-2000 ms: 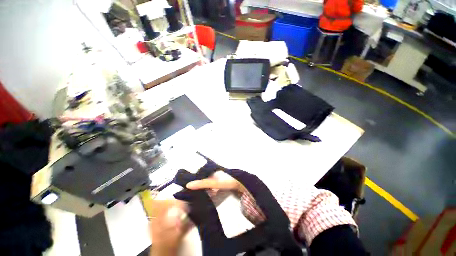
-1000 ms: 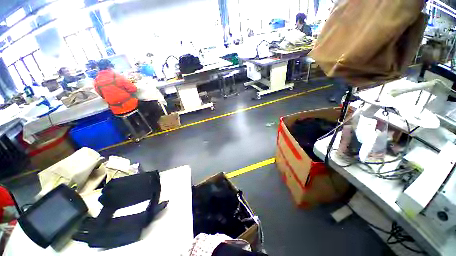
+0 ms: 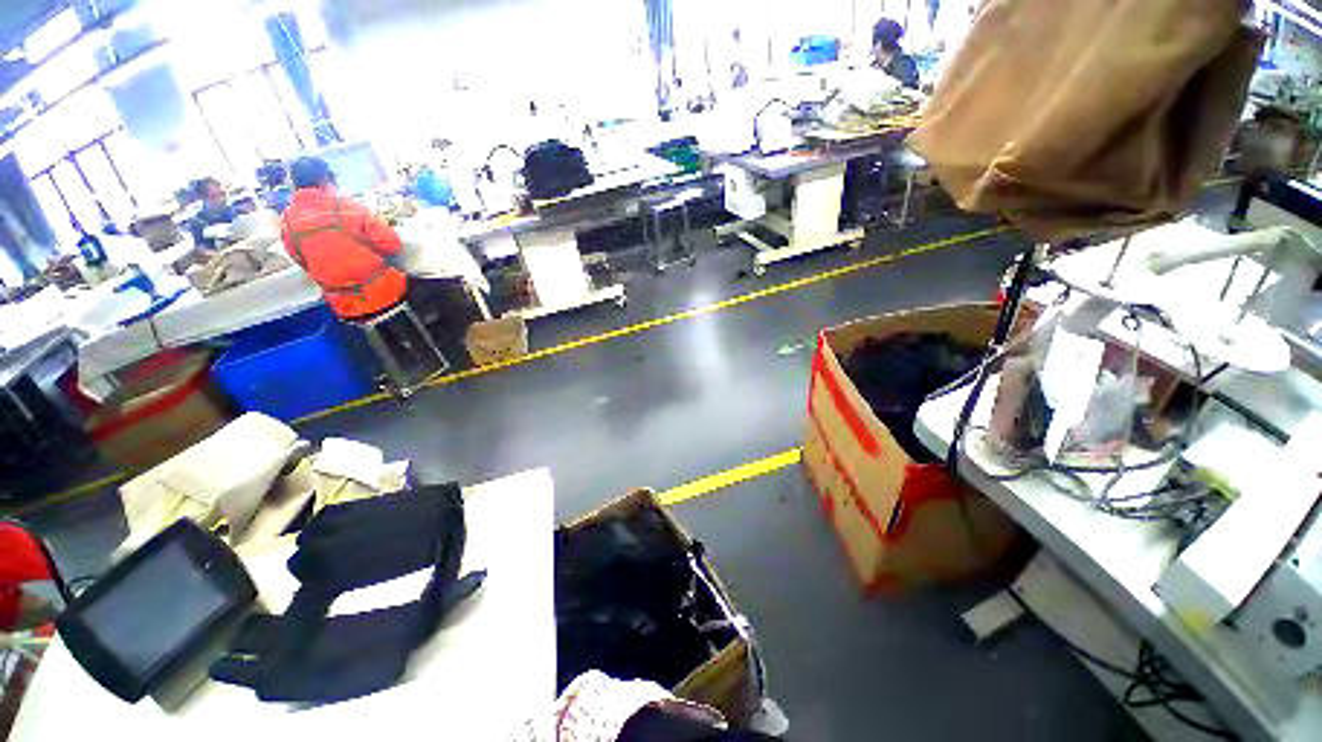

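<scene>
A finished-looking stack of black fabric frame pieces (image 3: 355, 660) lies on the white tabletop (image 3: 508, 580) at the lower left, with an opening showing the white top. The black control panel (image 3: 160, 609) with a grey screen stands tilted to its left. Neither of my hands is in view. Only a checked sleeve shows at the bottom edge, and what its hand holds is hidden below the frame. The sewing machine is out of view.
An open carton (image 3: 638, 580) of black pieces stands beside the table. A larger red-striped carton (image 3: 884, 493) is on the floor at right, next to another machine table (image 3: 1000, 478). A brown cloth bag (image 3: 1087, 116) hangs above. A person in orange (image 3: 341, 247) sits beyond a blue bin (image 3: 297, 363).
Since the earliest frame the view has swung right, away from the machine, and my hands and the held black piece have left the picture. Over the last second the view shifted only slightly.
</scene>
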